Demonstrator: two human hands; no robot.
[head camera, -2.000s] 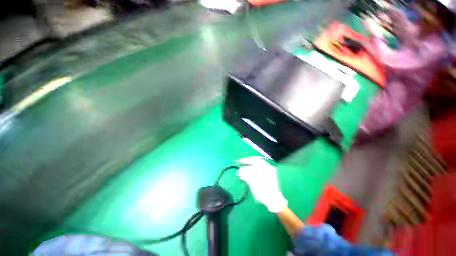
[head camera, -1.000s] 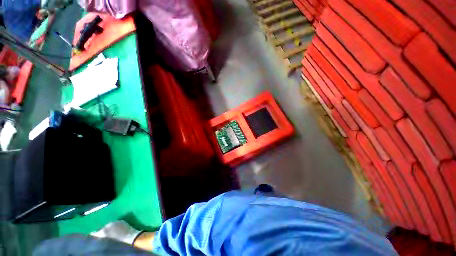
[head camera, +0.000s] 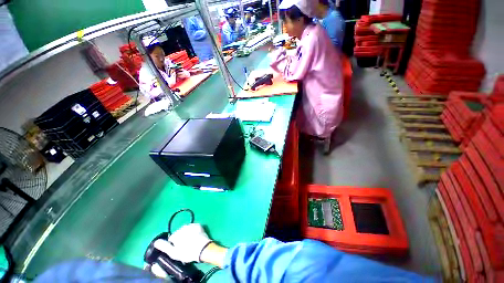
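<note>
My right hand, in a white glove, is closed around the neck of the black handheld scanner at the bottom of the view. The scanner's rounded head is at the left and its handle runs down to the right, partly cut off by the lower edge. A thin black cable loops up beyond the hand. A small whitish patch lies below the scanner; whose finger it is cannot be told. My left hand is not clearly in view; only blue cloth shows at the lower left.
A black box-shaped printer stands on the green mat, with a power adapter and paper sheets beyond. A red tray with a green board lies at right, below bench level. People in pink sit farther along the line.
The view has swung back from the floor and red stacks to the bench. The right hand, beside the scanner's cable two seconds ago, is now on the scanner.
</note>
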